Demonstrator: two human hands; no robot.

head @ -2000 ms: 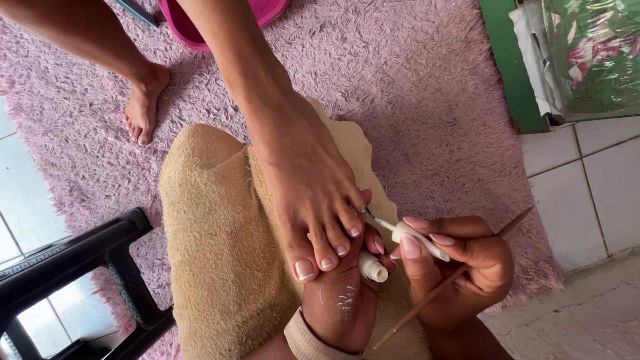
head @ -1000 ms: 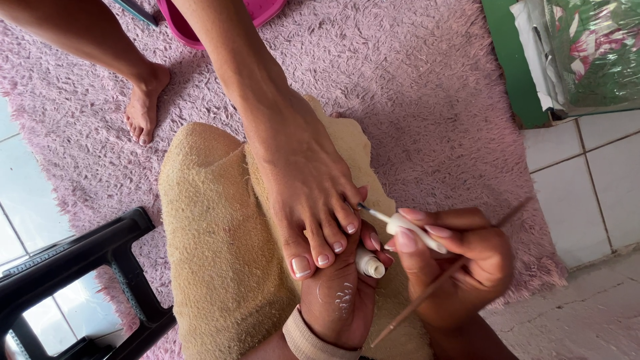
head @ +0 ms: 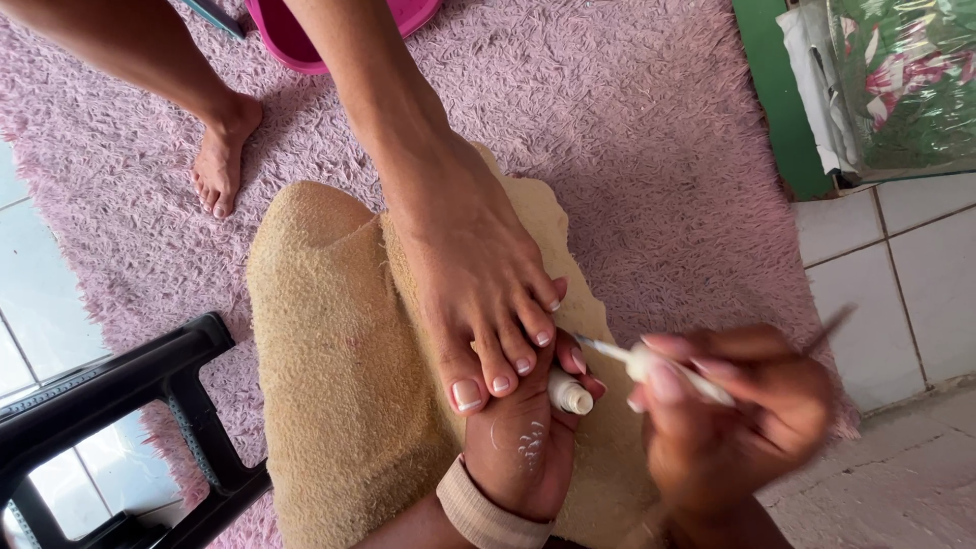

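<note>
A person's bare foot [head: 473, 244] rests over a tan towel [head: 328, 351], its toenails bearing white tips. My left hand [head: 526, 442] lies under the toes and grips an open white nail polish bottle [head: 570, 393] between its fingers. White polish strokes mark the skin near its thumb base. To the right, my right hand [head: 740, 412] pinches the white cap of a polish brush [head: 640, 362]; the bristle end points at the toes but stands apart from them. A thin wooden stick [head: 831, 328] is also held in that hand, mostly hidden and partly blurred.
The person's other foot [head: 221, 160] stands on a pink shaggy rug [head: 656, 114]. A pink basin [head: 286, 38] sits at the top. A black plastic stool [head: 99, 412] is at lower left. A plastic-covered green item [head: 907, 84] is at upper right, beside white floor tiles [head: 869, 282].
My right hand has drawn the brush away from the little toe, rightward and down. My left hand still holds the bottle beneath the toes.
</note>
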